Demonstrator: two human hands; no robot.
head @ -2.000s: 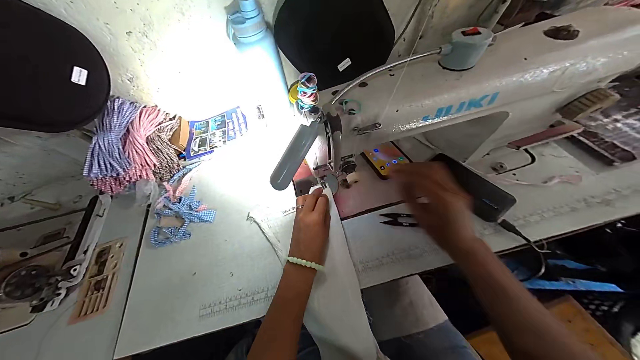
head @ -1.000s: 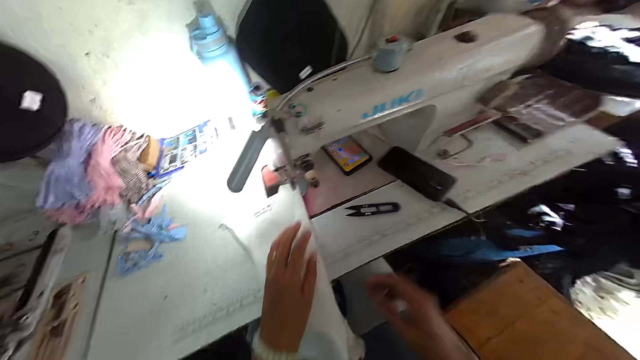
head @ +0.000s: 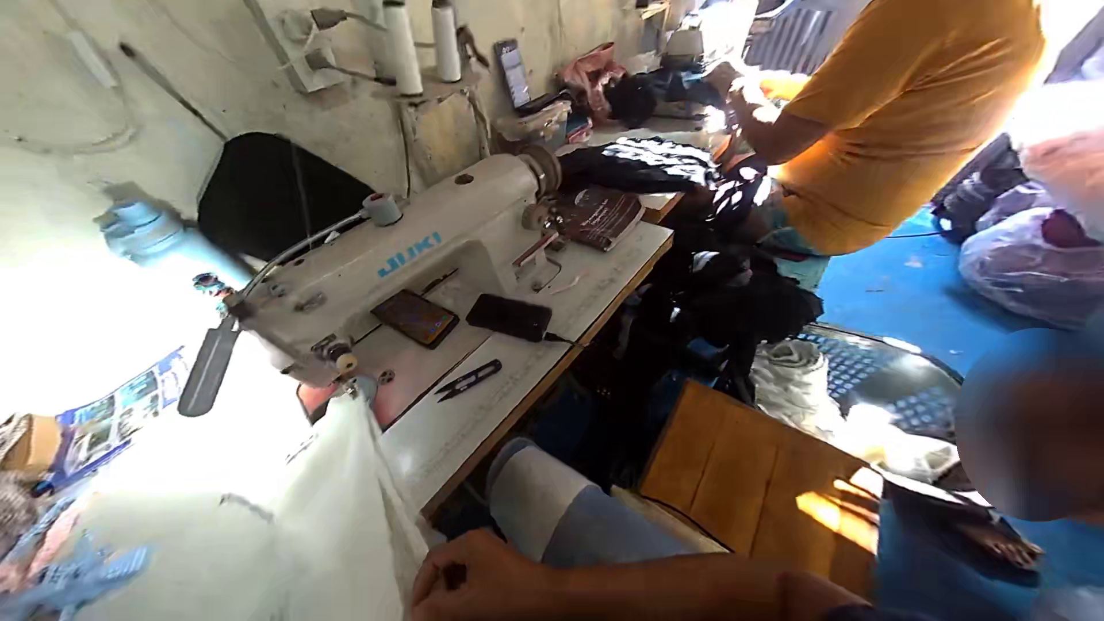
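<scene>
My right hand is at the bottom centre, fingers curled, beside the lower edge of white fabric; whether it grips the fabric cannot be told. My left hand is out of the picture. The white fabric runs up to the needle area of a Juki sewing machine. Black thread snips lie on the machine table, nearer me than two phones, one with a lit screen and one dark with a cable. A grey lamp head hangs left of the needle area.
A wooden board stands right of my lap. Beyond the machine, a person in an orange shirt handles dark cloth. Another person's blurred head is at the right edge. Blue cloth strips lie lower left, a blue bottle above them.
The view has swung far to the right. My left hand, over the white fabric before, has left the picture. My right hand, near the phones two seconds ago, is now low beside the fabric.
</scene>
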